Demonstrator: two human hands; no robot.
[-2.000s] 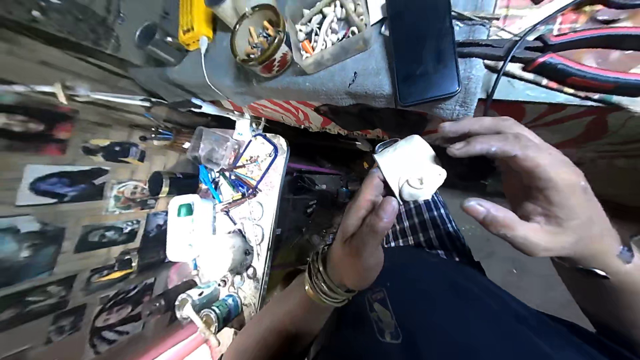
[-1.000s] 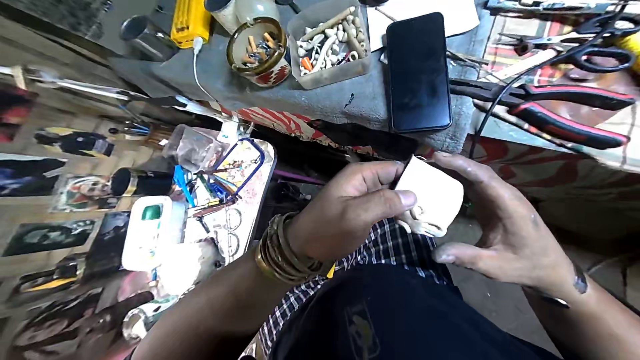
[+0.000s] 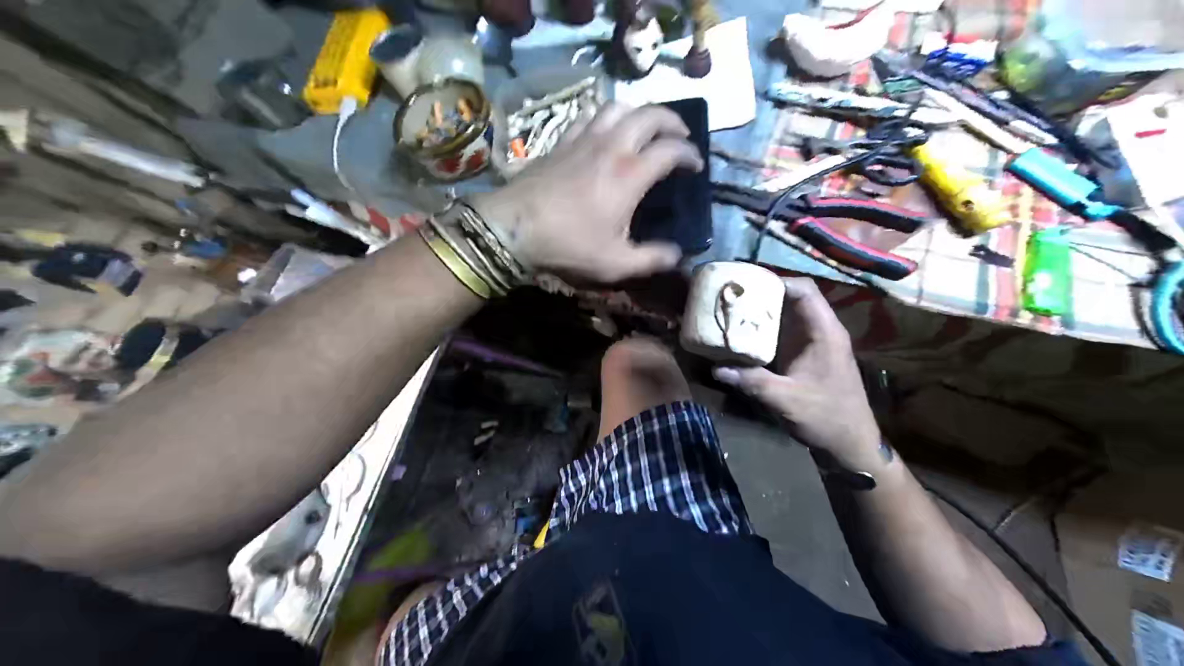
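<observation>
A whitish block-shaped piece point(image 3: 735, 313) with rounded corners and a raised curl on its face is held in my right hand point(image 3: 814, 370), near the bench edge. My left hand point(image 3: 606, 199), with bangles on its wrist, is stretched over the bench, fingers spread and blurred, at a black smartphone point(image 3: 689, 199). Part of the phone is hidden under the fingers; whether they touch it I cannot tell. Just beyond the hand is a clear tub point(image 3: 550, 120) of small whitish pieces, partly covered. To its left stands a round tin point(image 3: 444, 134) with cigarette butts in it.
Pliers with red and black handles point(image 3: 856, 231) lie right of the phone. Farther right are a yellow tool point(image 3: 962, 190), a green lighter point(image 3: 1047, 273) and black cables. A yellow device point(image 3: 344, 60) with a white cable is at the upper left. Below the bench shows a bare knee point(image 3: 643, 370).
My left hand has let go of the whitish piece and moved up to the phone. The piece is now in my right hand alone. The view has shifted to take in more of the bench's right side.
</observation>
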